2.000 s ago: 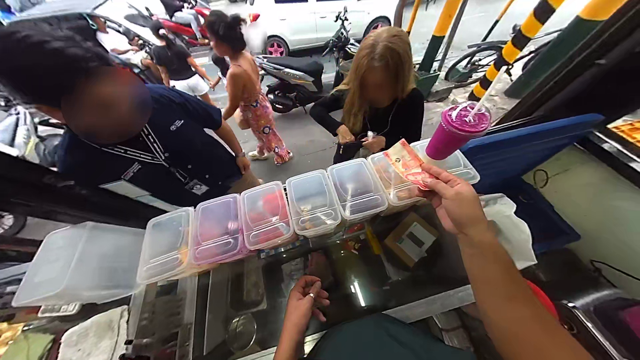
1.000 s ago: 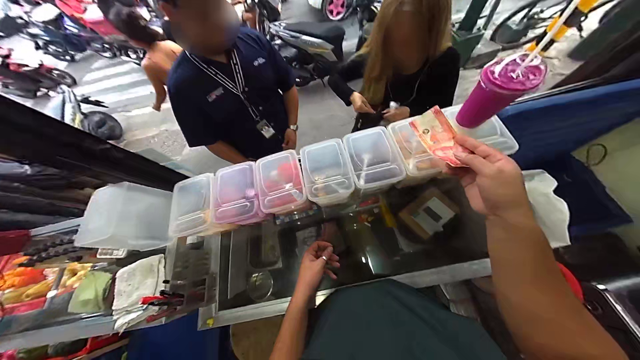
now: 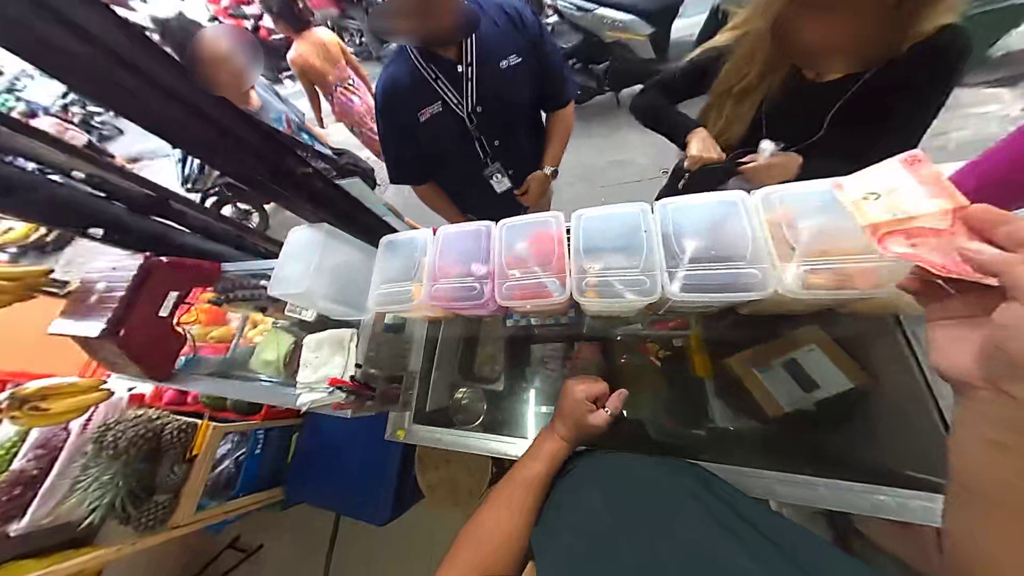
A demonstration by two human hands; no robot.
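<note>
My right hand (image 3: 976, 312), at the right edge, grips a reddish banknote (image 3: 912, 212) between thumb and fingers, held above the rightmost lidded plastic container (image 3: 832, 240). Behind the note a purple drink cup (image 3: 992, 172) shows only in part. My left hand (image 3: 588, 408) is curled over the dark glass counter (image 3: 656, 432), a ring on one finger, with nothing visible in it. Beyond it stands a row of several lidded containers, among them a purple one (image 3: 462, 268) and one with red contents (image 3: 532, 260).
A cardboard box (image 3: 796, 372) lies under the glass. At left are an empty translucent bin (image 3: 324, 272), a white cloth (image 3: 328, 356), bananas (image 3: 56, 400) and pineapples (image 3: 132, 464). Two people stand across the counter, one wearing a lanyard (image 3: 464, 104), the other in black (image 3: 872, 120).
The view has swung left and down, bringing the fruit into sight. My left hand, its fingers looser earlier, is now curled. The banknote stays in my right hand.
</note>
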